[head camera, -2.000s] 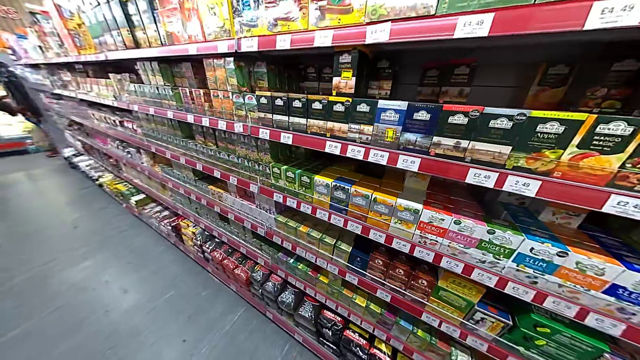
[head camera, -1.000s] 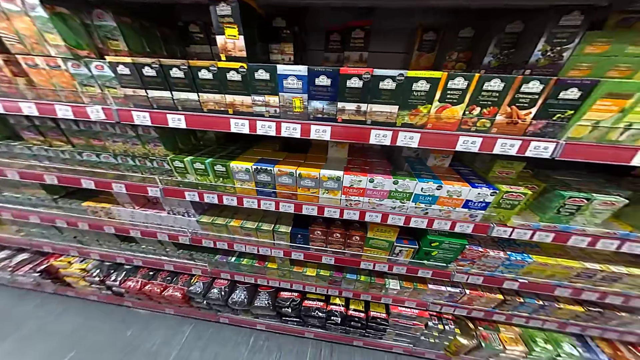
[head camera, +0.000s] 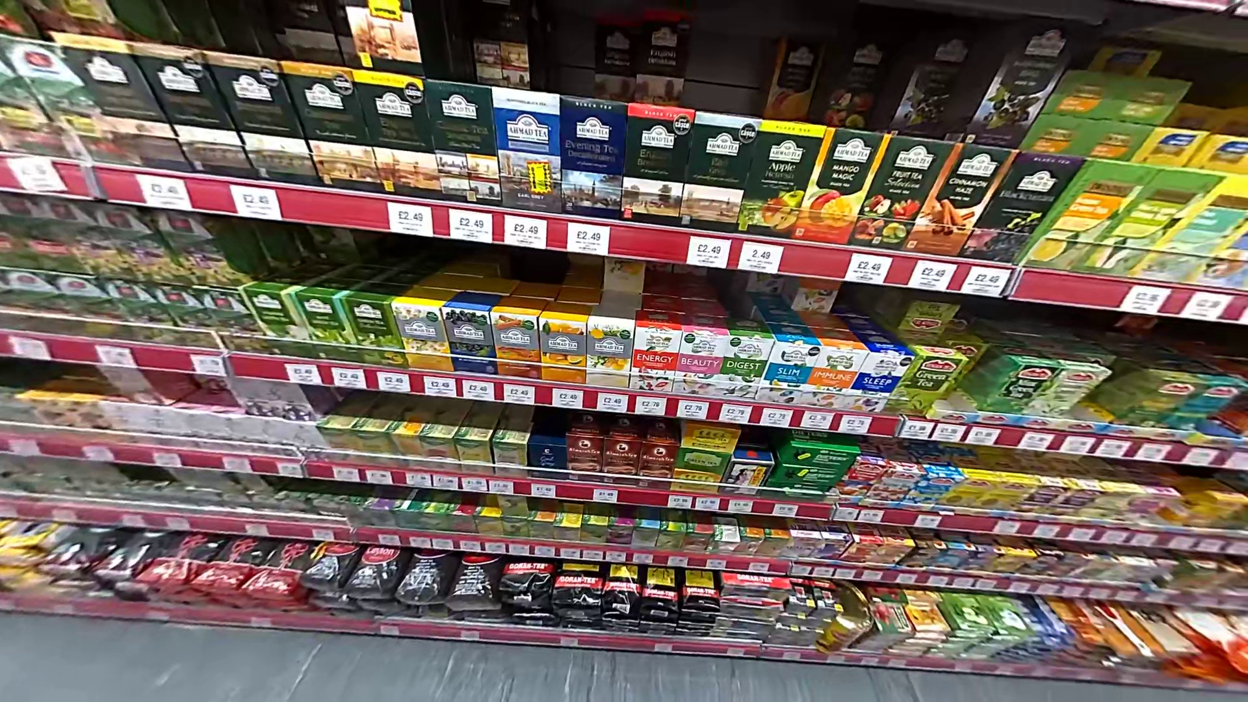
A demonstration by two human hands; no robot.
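Note:
Neither my left hand nor my right hand shows in the head view, so what they hold cannot be told. Before me, tea boxes stand in rows on shop shelves. A blue Ahmad Tea box (head camera: 592, 156) is beside a red-topped tea box (head camera: 655, 161) on the upper shelf. One shelf down are a red and white Energy tea box (head camera: 657, 349), a blue Slim tea box (head camera: 792, 359) and green tea boxes (head camera: 319, 312). Brown tea boxes (head camera: 622, 448) stand lower. Black and red tea bags (head camera: 375, 573) fill part of the bottom shelf.
Red shelf edges with white price tags (head camera: 589, 238) run across the view. Clear plastic guards front several shelves. The grey floor (head camera: 390, 668) lies along the bottom shelf. Green and yellow boxes (head camera: 1092, 210) stand at the upper right.
The view has turned right and come closer to the shelves. The long aisle floor seen at the left earlier has left the view. No hand appears in any frame.

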